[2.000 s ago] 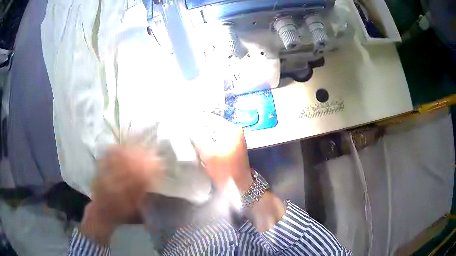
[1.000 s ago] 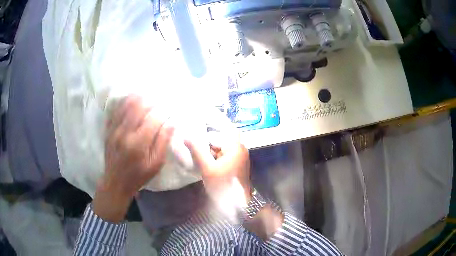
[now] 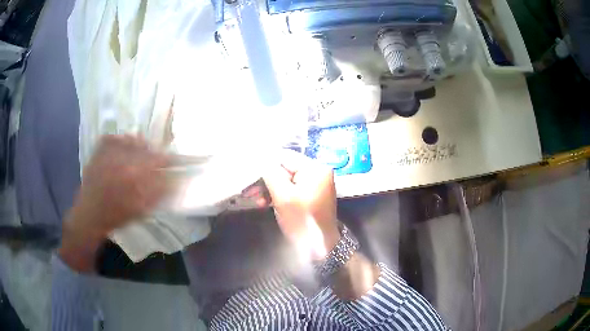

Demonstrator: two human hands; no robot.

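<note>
The white cloth [image 3: 123, 84] spreads over the left of the machine table, its upper part washed out by the lamp glare. My right hand [image 3: 301, 191], bare, with a metal watch at the wrist, pinches the cloth's edge just below the needle area. The needle area is lost in the glare. My left hand [image 3: 123, 184], blurred, is on the cloth at the left and appears to grip its near edge. A blue plate [image 3: 343, 149] lies right of my right fingers.
The blue and white machine head [image 3: 369, 19] with ribbed dials [image 3: 393, 52] stands at the back. A white tray [image 3: 511, 39] is at the back right. Grey-purple cloth [image 3: 45, 129] hangs at far left. Pale cloth [image 3: 537, 226] lies below the table at right, beside a yellow tube [image 3: 563, 157].
My left hand has moved left, and the cloth between the hands is drawn into a taut fold. A cloth corner now hangs below it. My right hand stays near the needle area. The view has shifted slightly.
</note>
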